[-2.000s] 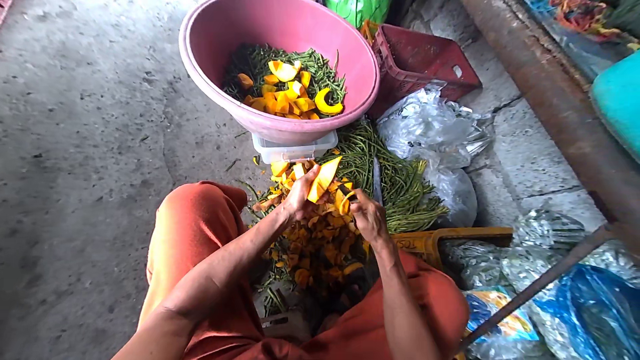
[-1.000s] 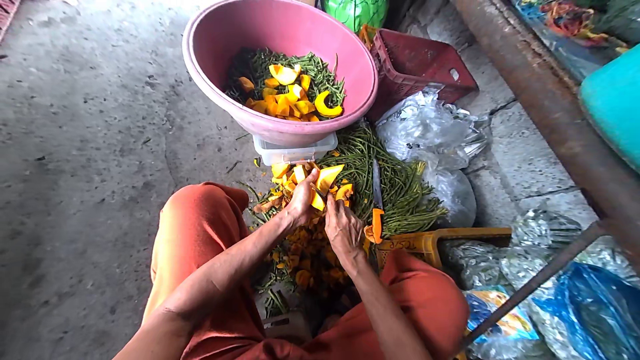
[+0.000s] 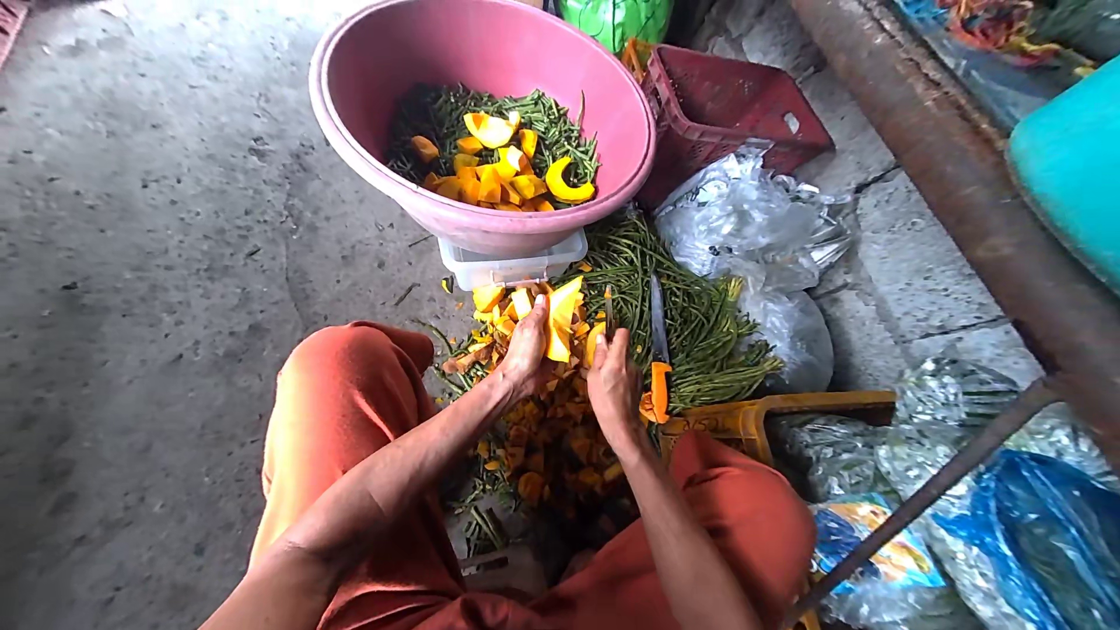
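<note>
My left hand [image 3: 527, 348] is closed on a piece of orange squash [image 3: 563, 320]. Just right of it, my right hand [image 3: 615, 378] grips a small knife [image 3: 610, 306], its blade pointing away from me. Squash chunks and peelings [image 3: 560, 437] are heaped beneath both hands. A larger knife with an orange handle [image 3: 660, 391] lies on the long green beans [image 3: 674, 306]. Beyond my hands, a pink basin [image 3: 481, 219] holds cut beans and squash pieces [image 3: 499, 179], above a clear plastic container [image 3: 512, 265].
A dark red crate [image 3: 735, 114] stands behind clear plastic bags [image 3: 752, 219]. A yellow crate [image 3: 752, 420] sits by my right knee, and a blue plastic bag [image 3: 1041, 516] lies at the lower right. A rusty metal beam [image 3: 927, 149] and a thin rod [image 3: 936, 499] cross the right side.
The small knife's blade now shows upright above my right hand, which has moved slightly away from the squash piece. My left hand still holds the squash.
</note>
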